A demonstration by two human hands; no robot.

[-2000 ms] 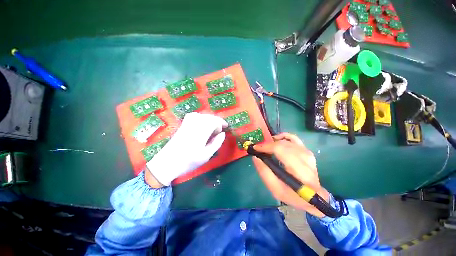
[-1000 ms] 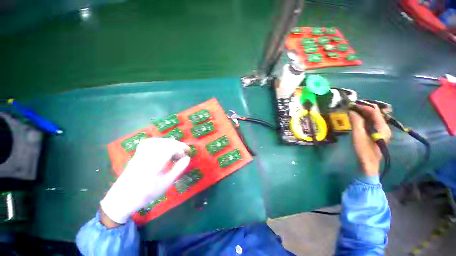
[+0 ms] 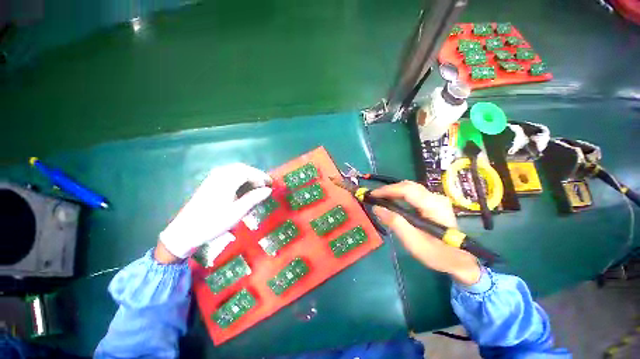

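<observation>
An orange-red board tray (image 3: 316, 263) lies on the green bench with several small green circuit boards (image 3: 288, 275) in rows. My left hand (image 3: 221, 203), in a white glove, is over the tray's upper left part with thumb and fingers close together; whether it holds solder wire cannot be made out. My right hand (image 3: 428, 228), bare, grips the black soldering iron with yellow bands (image 3: 414, 217). Its tip end points up-left at the tray's upper right edge. Diagonal cutters (image 3: 358, 175) lie beside that edge, partly hidden by my right hand and the iron.
A dark tool tray with a whitish bottle (image 3: 442, 111), green disc (image 3: 488, 118) and yellow ring (image 3: 463, 193) stands at right, near iron stands (image 3: 577, 193). A metal post (image 3: 424, 59) rises behind. Another red tray (image 3: 491, 56) lies far right. A grey box (image 3: 52, 231) and blue pen (image 3: 69, 184) are at left.
My right hand has moved from the iron stands back left to the board tray with the soldering iron. My gloved left hand stays over the tray. The camera view has shifted.
</observation>
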